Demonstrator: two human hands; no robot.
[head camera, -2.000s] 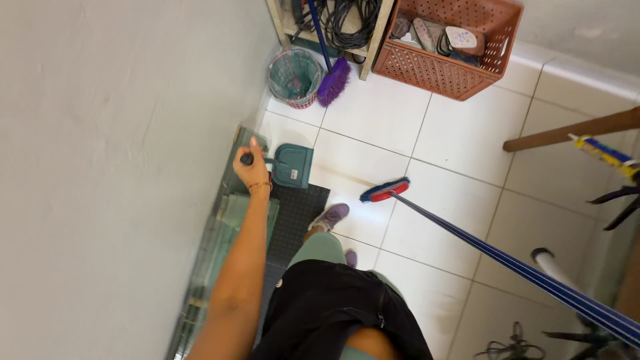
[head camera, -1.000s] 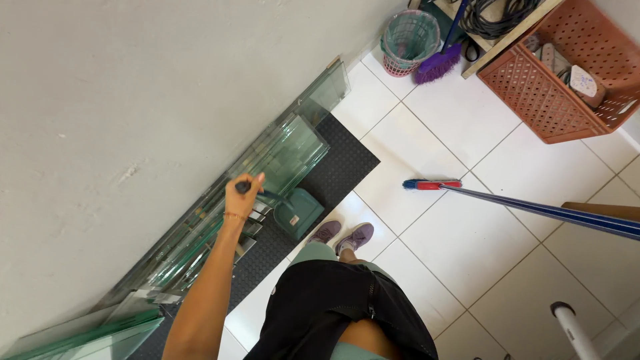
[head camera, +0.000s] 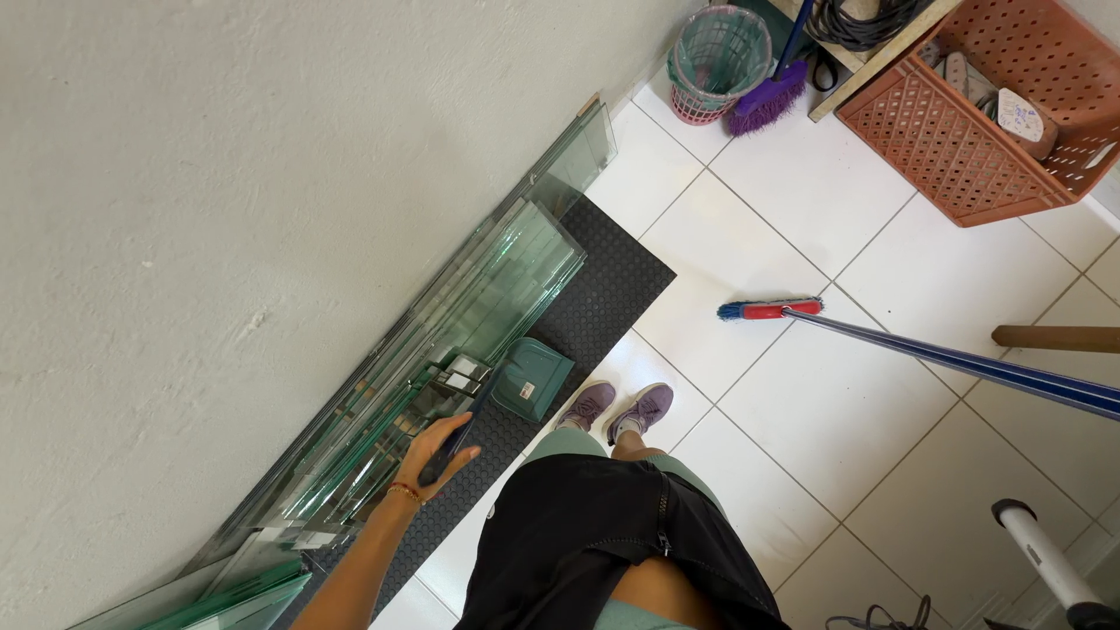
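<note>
My left hand (head camera: 435, 457) is at the handle of a long-handled green dustpan (head camera: 532, 379), its fingers spread about the grip at the handle's end. The pan is over the black studded rubber mat (head camera: 612, 254), beside the glass sheets (head camera: 507, 289) leaning on the wall. A broom with a red and blue head (head camera: 770, 309) lies across the view at the right, its blue striped pole running out past the right edge. My right hand is not in view.
Up at the top are a mesh wastebasket (head camera: 700, 101) with a green liner, a purple-bristled broom (head camera: 766, 103), a wooden shelf (head camera: 884, 61) with coiled black cable and an orange plastic crate (head camera: 962, 166). More glass (head camera: 236, 604) leans at lower left. A white tube (head camera: 1041, 551) is at lower right.
The dustpan was nearer the wastebasket; my left hand has moved with it along the mat and glass sheets. Its fingers have spread from a closed hold. The view has turned and shifted.
</note>
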